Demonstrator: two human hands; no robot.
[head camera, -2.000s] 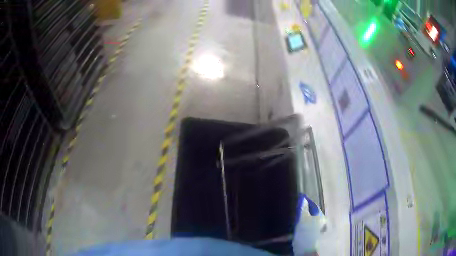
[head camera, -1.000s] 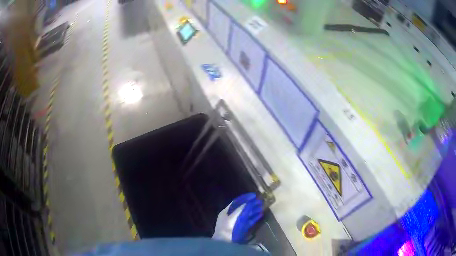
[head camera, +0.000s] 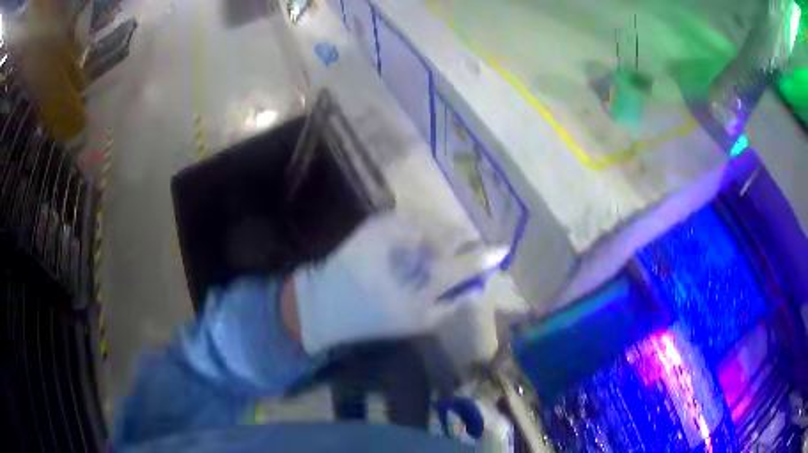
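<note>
My left hand (head camera: 381, 287), in a white glove with dark blue fingertips, reaches from the lower left across the centre. It is blurred, and its grip is unclear. A glowing blue board surface (head camera: 611, 403) with bright specks and a pink-red streak lies at the lower right, beyond my left fingertips. A dark teal-blue strip (head camera: 580, 336) lies along its near side. White and dark blue shapes at the bottom centre may be part of my right hand, but blur hides which.
A black bin (head camera: 248, 203) stands on the floor at left, with a metal frame (head camera: 345, 155) at its right side. A pale machine (head camera: 532, 203) with blue-edged panels runs beside it. A dark barred rack (head camera: 44, 230) stands at far left. Green-lit surface lies at upper right.
The view has swung toward the glowing board, which now shows more. My left hand has left the metal frame by the bin and extends right, with its sleeve visible.
</note>
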